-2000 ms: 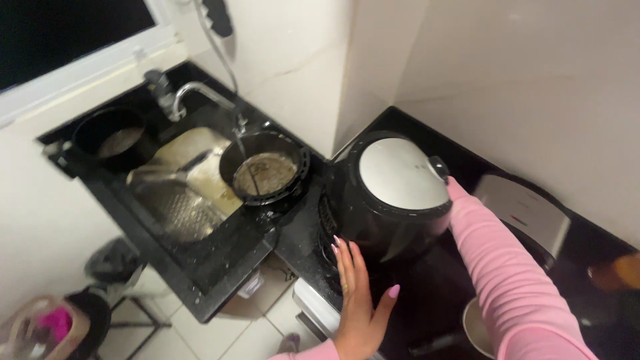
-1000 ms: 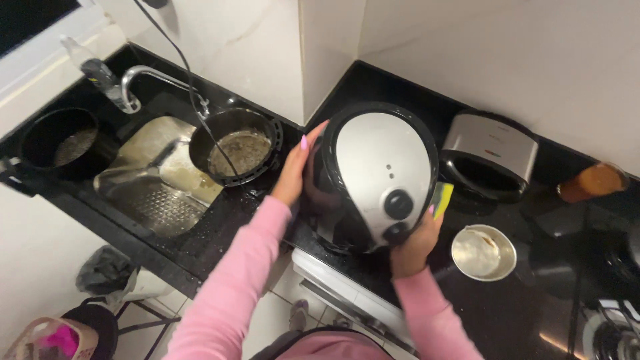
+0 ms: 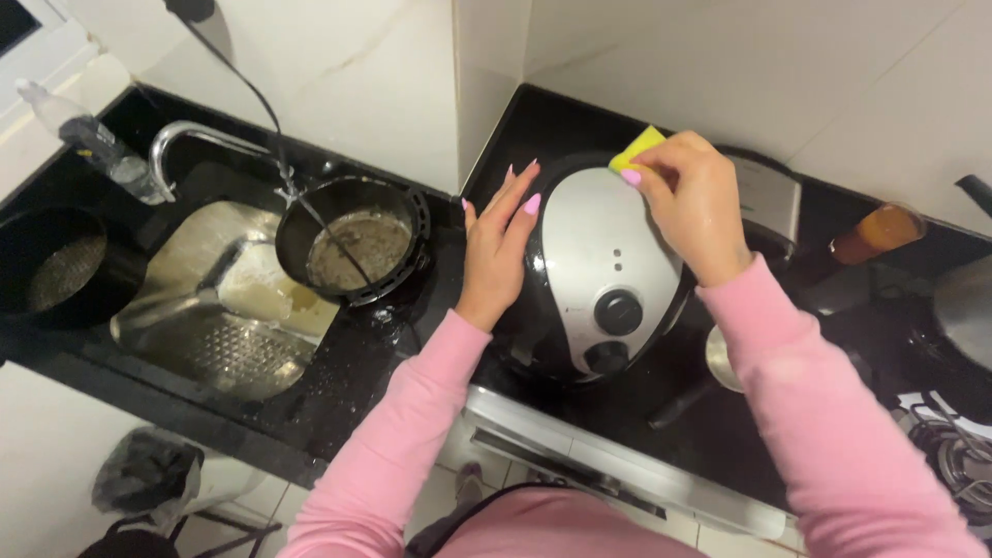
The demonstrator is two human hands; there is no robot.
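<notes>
A black and silver air fryer (image 3: 577, 232) with two black knobs stands on the black countertop, its knob panel towards me. My right hand (image 3: 694, 201) pinches a yellow sponge (image 3: 639, 149) against the top far edge of its silver face. My left hand (image 3: 500, 240) rests on the air fryer's left side, fingers apart, holding nothing. Left of it, a black round basket (image 3: 360, 240) with wet residue inside sits by the sink's right edge, a black cord hanging across it.
The steel sink (image 3: 256, 356) holds murky water. Around it are a chrome faucet (image 3: 205, 136), a black pot (image 3: 66, 267) and a plastic bottle (image 3: 93, 143). To the right are a silver-topped appliance (image 3: 767, 194), a small round metal pan (image 3: 722, 360), an amber glass (image 3: 883, 229) and the stove (image 3: 961, 457).
My right hand has moved from the air fryer's lower right side to its top with the sponge. The air fryer's face, turned away two seconds ago, now has its knobs towards me.
</notes>
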